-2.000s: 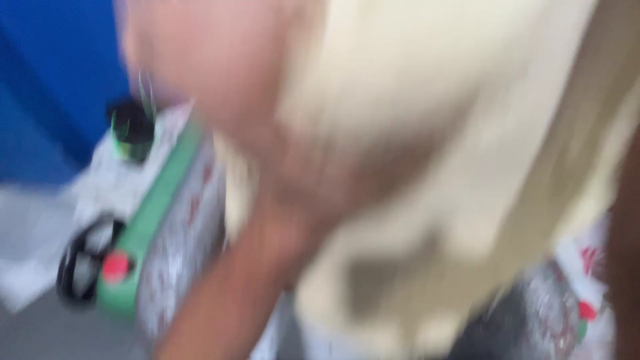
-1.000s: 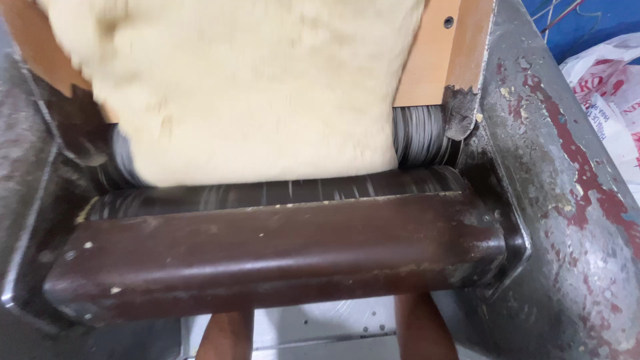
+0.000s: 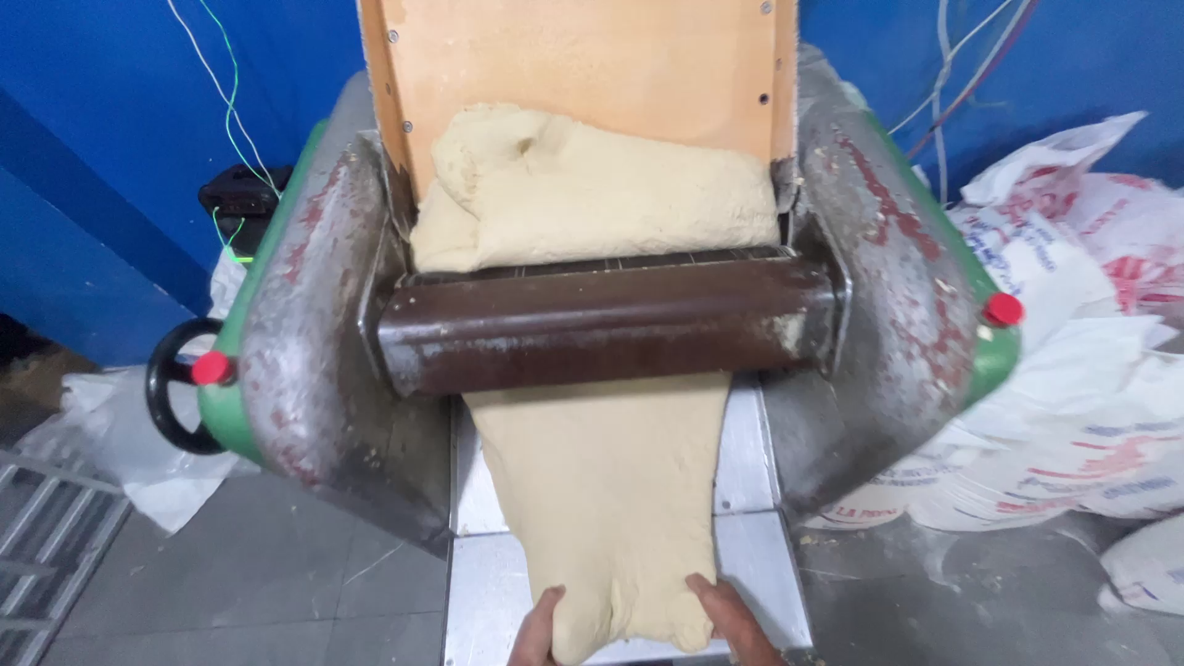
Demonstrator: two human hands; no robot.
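A wide sheet of pale dough (image 3: 610,462) hangs out below the brown metal guard (image 3: 601,324) of a dough sheeter. At its lower left corner my left hand (image 3: 536,629) grips the edge, thumb on top. My right hand (image 3: 731,618) holds the lower right corner the same way, with the fingers hidden beneath. Above the guard, a thick folded mass of dough (image 3: 601,199) rests on the roller, against the orange-tan feed board (image 3: 592,55). The dough's lower part lies over a silvery metal tray (image 3: 758,564).
Worn grey side housings (image 3: 314,324) with green edges flank the rollers. Red buttons (image 3: 213,368) sit on both sides, and a black handwheel (image 3: 171,384) is at the left. Printed white sacks (image 3: 1045,416) are piled at the right. A metal grate (image 3: 46,546) lies at the lower left.
One second ago the dough stood tall above the rollers and no hands showed. Now it is folded lower there, a sheet shows below the guard, and both my hands hold its end.
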